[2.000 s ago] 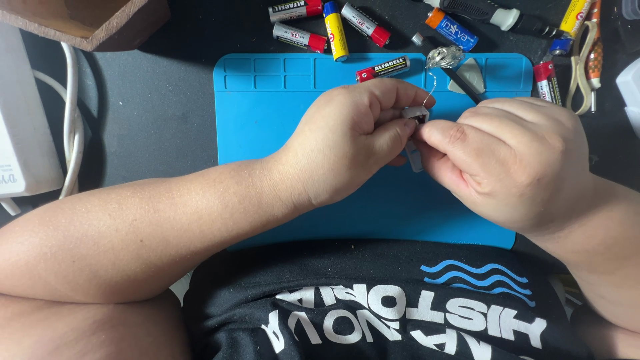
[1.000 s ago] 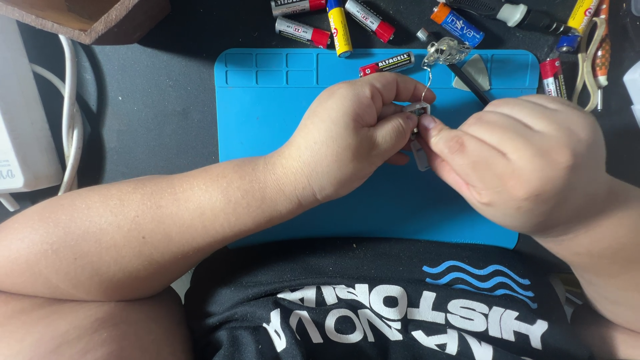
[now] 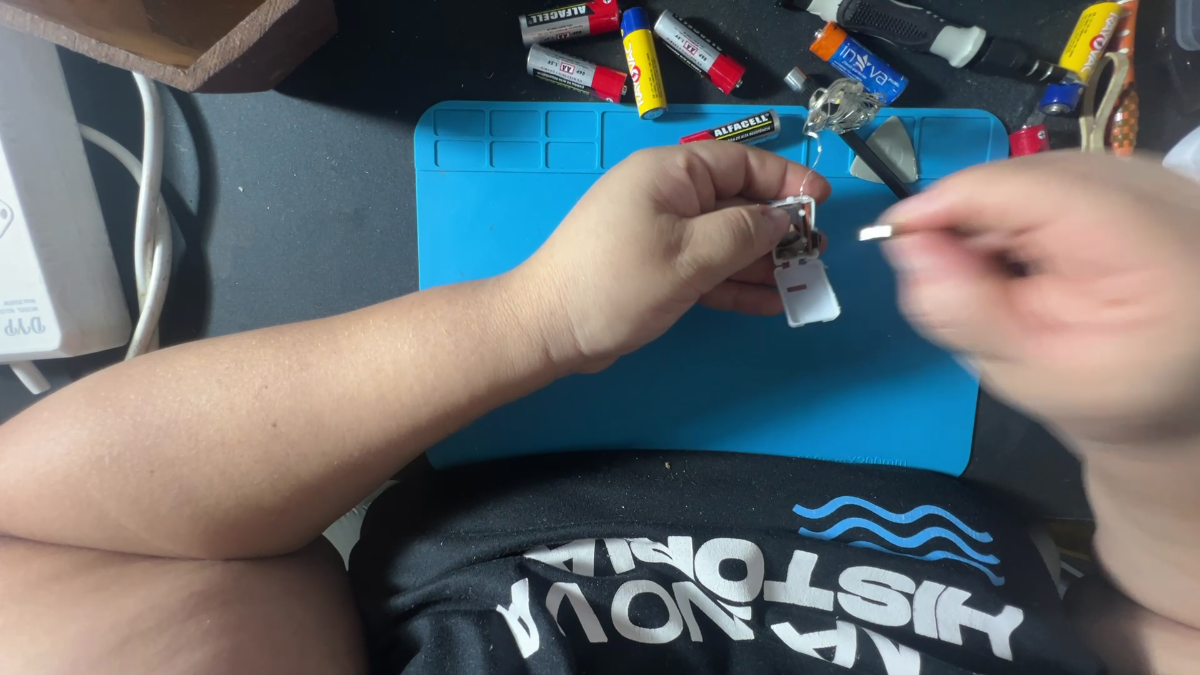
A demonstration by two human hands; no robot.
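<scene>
Over the blue silicone work mat (image 3: 694,375), my left hand (image 3: 694,225) pinches a small white plastic battery case (image 3: 807,294) with its lid hanging open toward me. A thin wire runs from the case up to a coiled bundle of fine wire (image 3: 844,105) at the mat's back edge. My right hand (image 3: 1041,291), blurred, is apart from the case on its right. Between its thumb and forefinger it grips a small shiny metallic piece (image 3: 877,232), too blurred to name exactly.
Several cylindrical batteries, one blue and yellow (image 3: 643,66), lie behind the mat. An Alfacell battery (image 3: 736,127) rests on its back edge. A grey triangular pick (image 3: 886,150) and a black-handled tool (image 3: 900,28) are back right. A white power unit (image 3: 56,216) with cables stands left.
My right hand has moved away from the battery case to the right, with the small metallic piece between its fingers. My left hand still holds the case, now more exposed.
</scene>
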